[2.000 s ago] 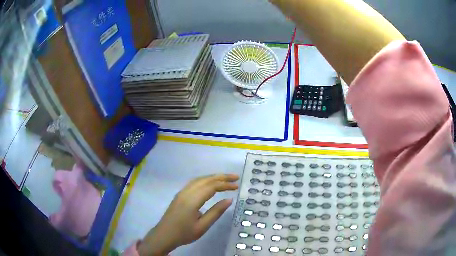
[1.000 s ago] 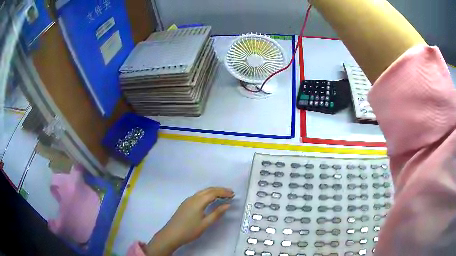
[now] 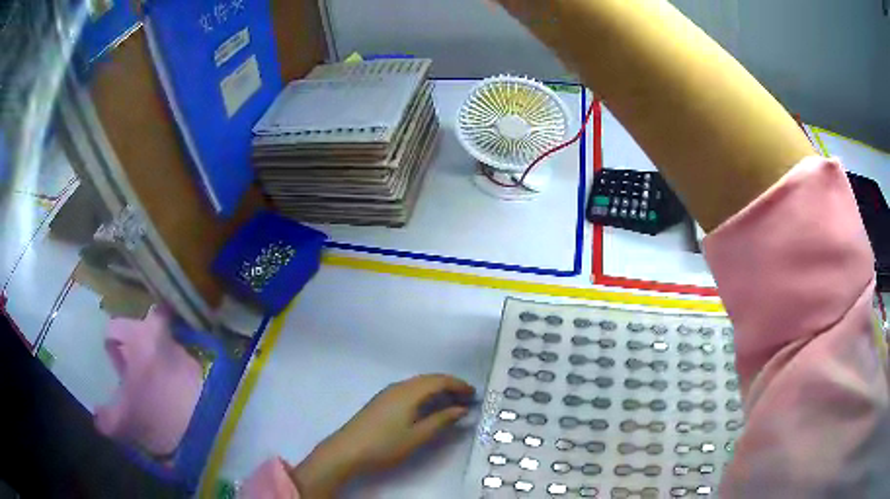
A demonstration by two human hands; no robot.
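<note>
A white foam board [image 3: 501,336] lies at the lower right inside the yellow tape, bearing rows of small dark and shiny oblong parts joined in pairs. My left hand [image 3: 395,424] rests on the white bench just left of the board, fingers curved toward its left edge and thumb apart, holding nothing. My right forearm, bare with a pink sleeve, rises across the right side and leaves through the top edge. My right hand is out of the picture. The sleeve hides the board's right part.
A thick stack of boards [image 3: 342,161] stands at back left, beside a white fan [image 3: 514,125] with a red cord. A blue parts box [image 3: 268,261] and blue folder [image 3: 220,97] are at left. A black calculator [image 3: 629,200] sits behind the arm; pink cloth [image 3: 151,385] is far left.
The view has shifted slightly. My right forearm reaches farther left across the top than one second ago and covers the item right of the calculator. My left hand stays beside the board.
</note>
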